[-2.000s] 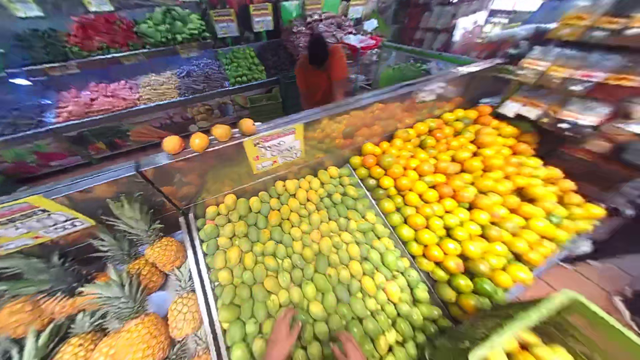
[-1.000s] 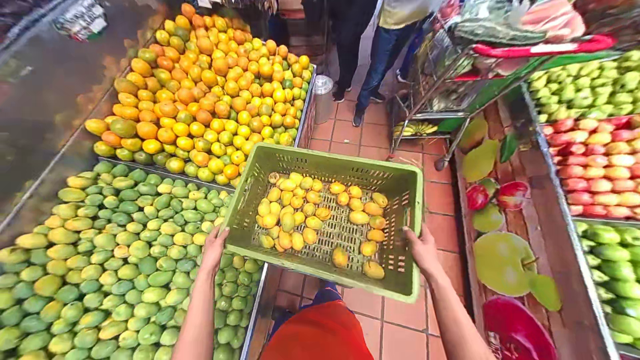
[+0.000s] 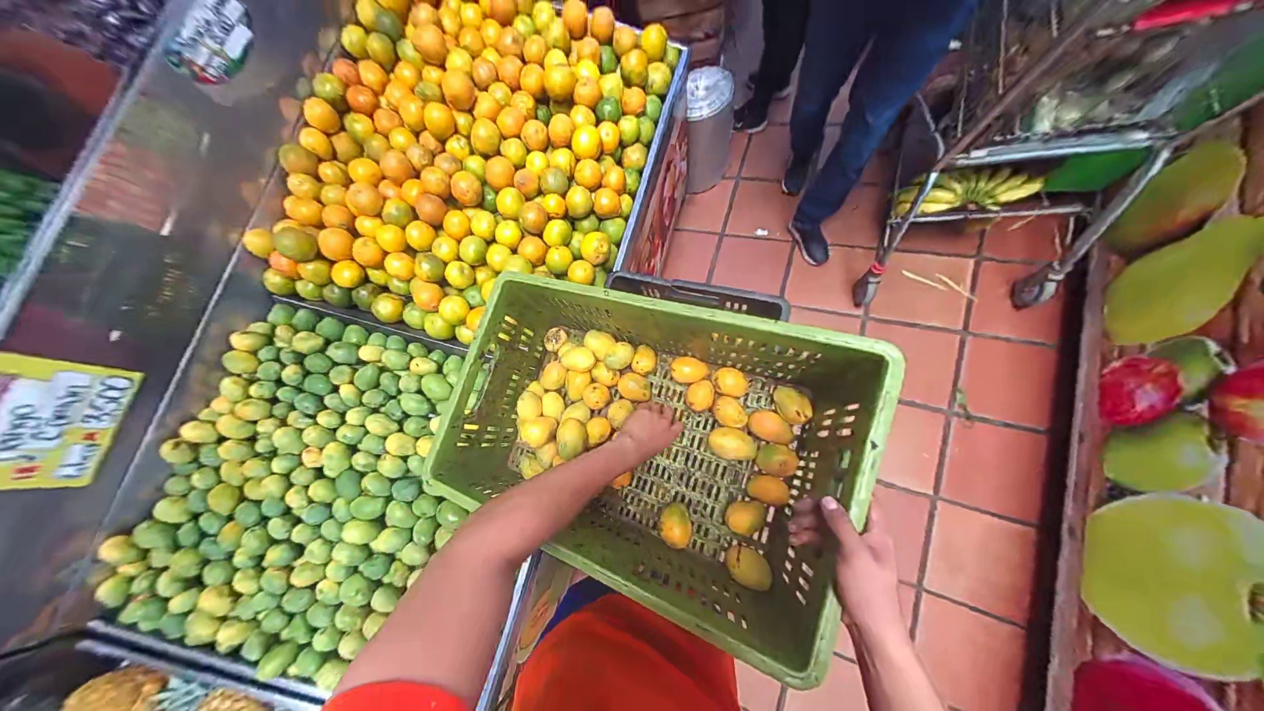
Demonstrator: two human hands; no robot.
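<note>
A green perforated plastic crate (image 3: 731, 642) is tilted in front of me, with yellow-orange mangoes (image 3: 732, 443) on its floor, more of them bunched at the left end. My left hand (image 3: 650, 431) reaches inside the crate beside the left bunch, back of the hand up; its fingertips are hidden, so a fruit under them cannot be made out. My right hand (image 3: 839, 538) grips the crate's right wall, thumb outside and fingers inside. Left of the crate lies a display of green and yellow mangoes (image 3: 326, 474).
Orange and yellow citrus-like fruit (image 3: 474, 148) fills the bin beyond. A grey cylindrical container (image 3: 707, 128) stands at its corner. A person in dark trousers (image 3: 839, 109) stands near a metal cart (image 3: 1027, 153) carrying bananas (image 3: 968, 190). A wooden stand with fruit pictures (image 3: 1086, 444) borders the tiled floor (image 3: 987, 474).
My left hand has left the crate's left side and is now inside it among the mangoes. My right hand remains at the right wall. Two seconds ago both hands were over the green mango display.
</note>
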